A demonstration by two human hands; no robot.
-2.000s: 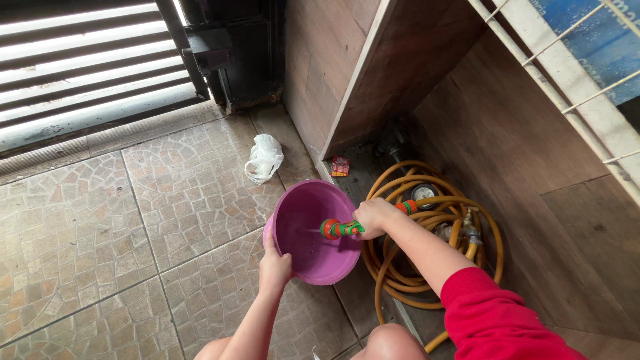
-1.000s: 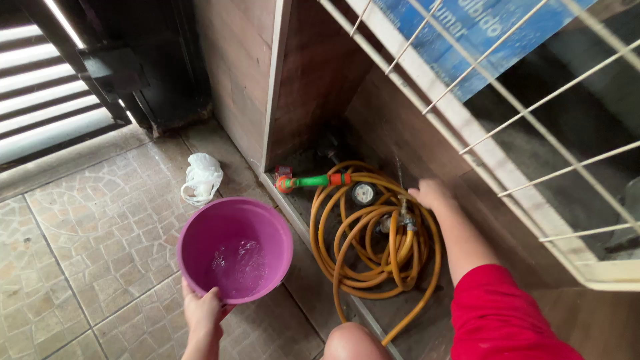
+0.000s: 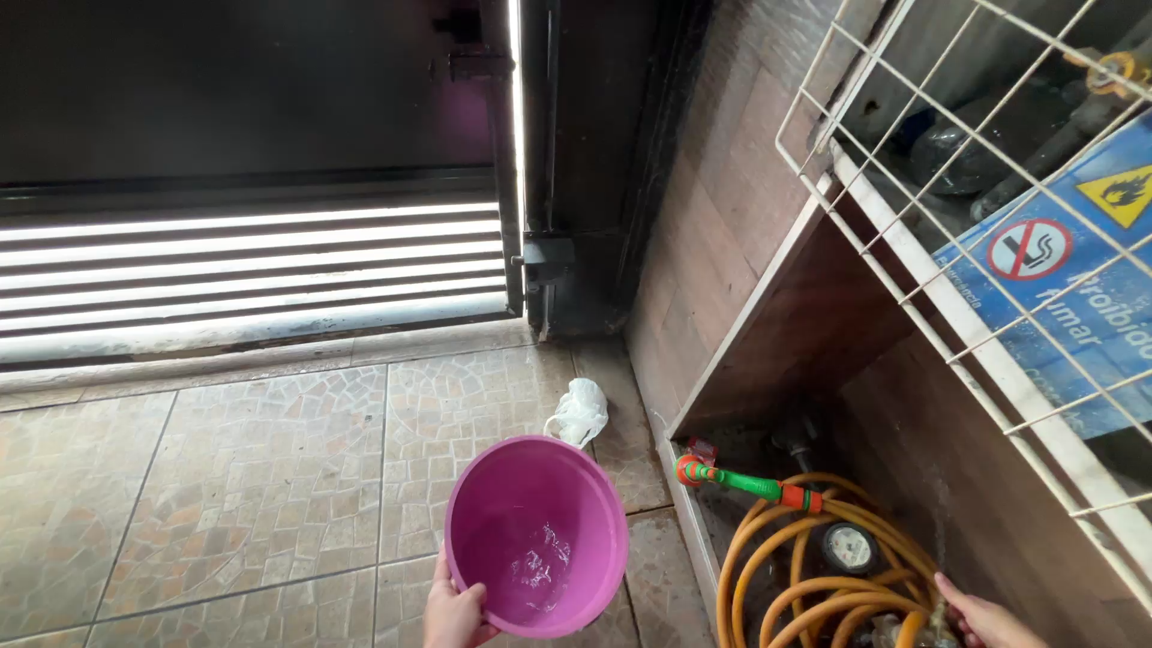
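Observation:
A purple plastic bucket (image 3: 537,537) with some water in the bottom is tilted toward me. My left hand (image 3: 459,612) grips its rim at the lower left, thumb inside. At the lower right, my right hand (image 3: 981,616) touches the brass valve or tap (image 3: 938,621) beside the coiled orange hose (image 3: 792,598); its fingers are partly cut off by the frame. The green and orange hose spray nozzle (image 3: 747,484) lies on top of the coil, its head over the niche's edge. A round meter (image 3: 848,548) sits within the coil.
A crumpled white plastic bag (image 3: 580,412) lies on the tiled floor behind the bucket. A black metal gate (image 3: 252,99) with slats stands ahead. At right, a white wire grille (image 3: 954,360) overhangs the niche, with a blue warning sign (image 3: 1071,297) behind it. A small red packet (image 3: 702,450) lies near the nozzle.
Two seconds ago my right hand held the spray nozzle over the bucket; the nozzle now lies on the coiled hose and that hand is at the valve. The view has swung up toward the gate.

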